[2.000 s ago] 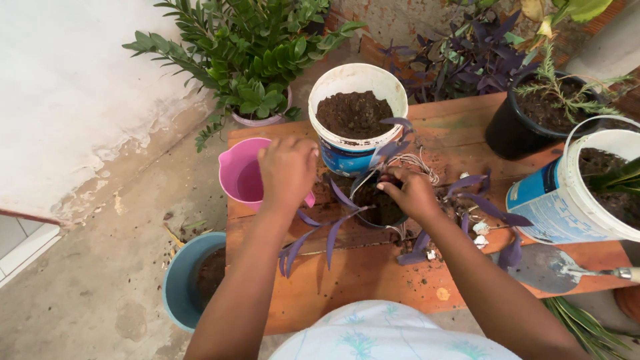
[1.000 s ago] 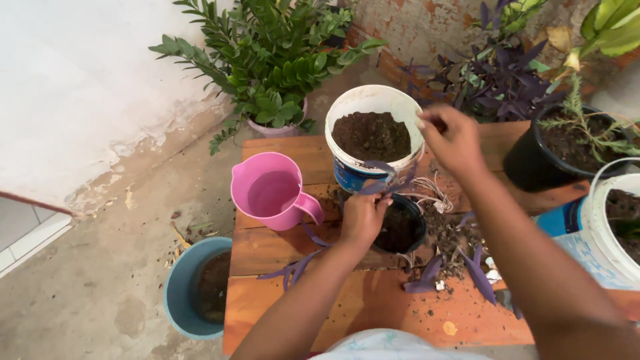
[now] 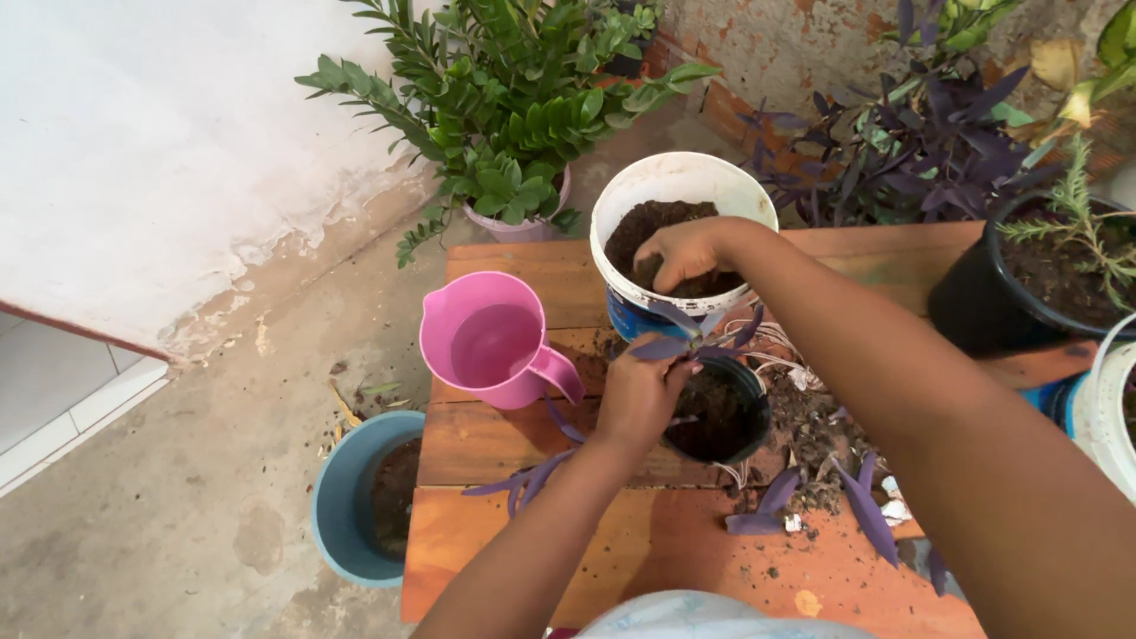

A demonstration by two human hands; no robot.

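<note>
My left hand [image 3: 643, 390] holds a purple-leaved plant cutting [image 3: 701, 342] by its stem at the left rim of a small black pot [image 3: 721, 417] with dark soil inside. My right hand [image 3: 688, 253] reaches into a white bucket [image 3: 683, 177], its fingers in the dark soil [image 3: 652, 222]; whether they hold any is hidden. A pink jug [image 3: 484, 342] with liquid in it stands left of the bucket, its handle toward my left hand.
Cut purple leaves [image 3: 865, 515] and spilled soil lie on the wooden table [image 3: 550, 550]. A blue pot [image 3: 342, 506] stands on the floor at left. A black pot [image 3: 967, 293] and another white bucket [image 3: 1109, 417] are at right. A leafy green plant [image 3: 524, 115] grows behind.
My right hand has gone from beside the white bucket's rim down into its soil. My left hand, over the pink jug two seconds ago, now grips the purple cutting at the small pot.
</note>
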